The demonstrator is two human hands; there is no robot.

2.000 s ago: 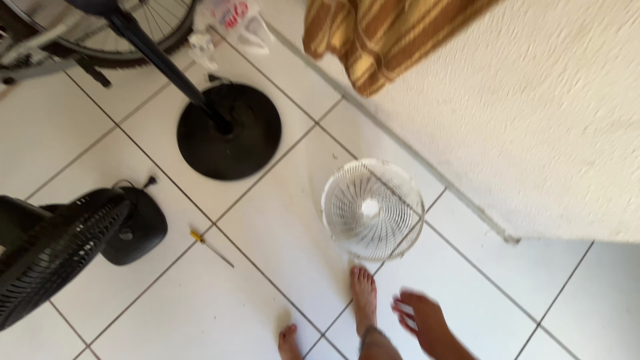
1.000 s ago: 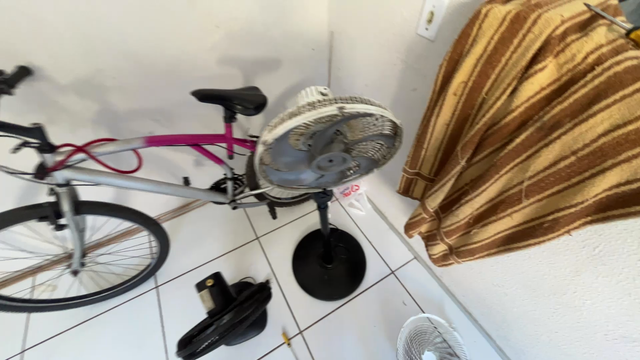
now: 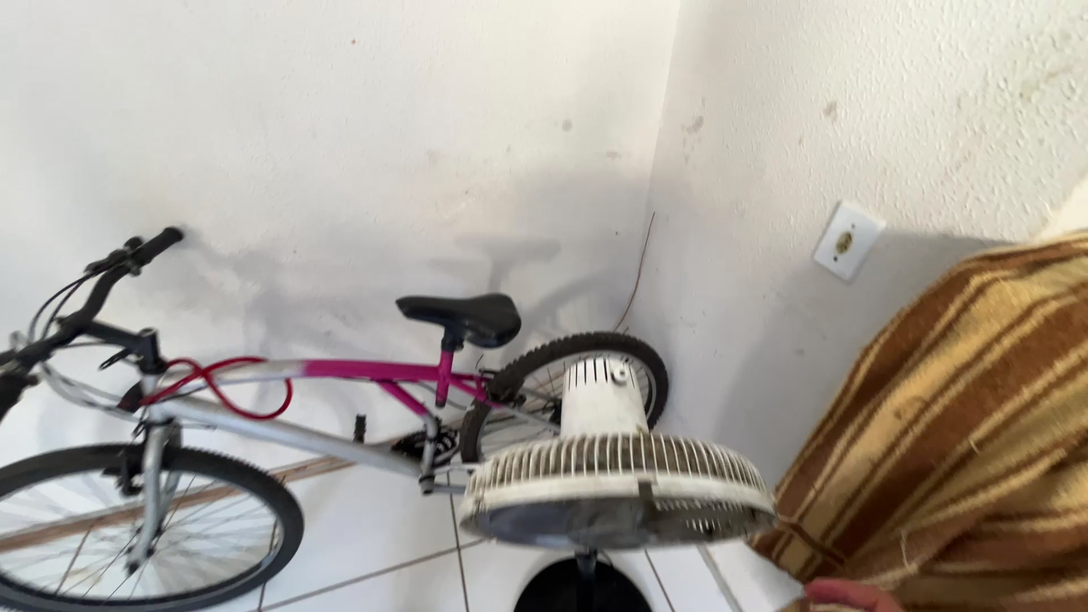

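At the bottom edge, right of centre, only the fingers of one hand, seemingly my right hand [image 3: 850,593], show beside the brown striped cloth [image 3: 943,425]. Whether they touch it or hold anything is unclear. Left of them stands a white pedestal fan [image 3: 603,408], its front grille off, its dusty rear grille [image 3: 620,459] and grey blades [image 3: 569,523] facing down and toward me. The black round base [image 3: 582,586] is partly hidden below. My left hand is out of view.
A pink and silver bicycle [image 3: 348,371] with a black saddle [image 3: 463,319] and a red cable [image 3: 229,387] leans near the wall behind the fan. A wall plate [image 3: 848,240] sits on the right wall above the cloth. White tiles [image 3: 365,544] cover the floor.
The view has swung up from the floor to the bicycle and walls. The hand seen over the floor two seconds ago is now at the bottom, near the cloth.
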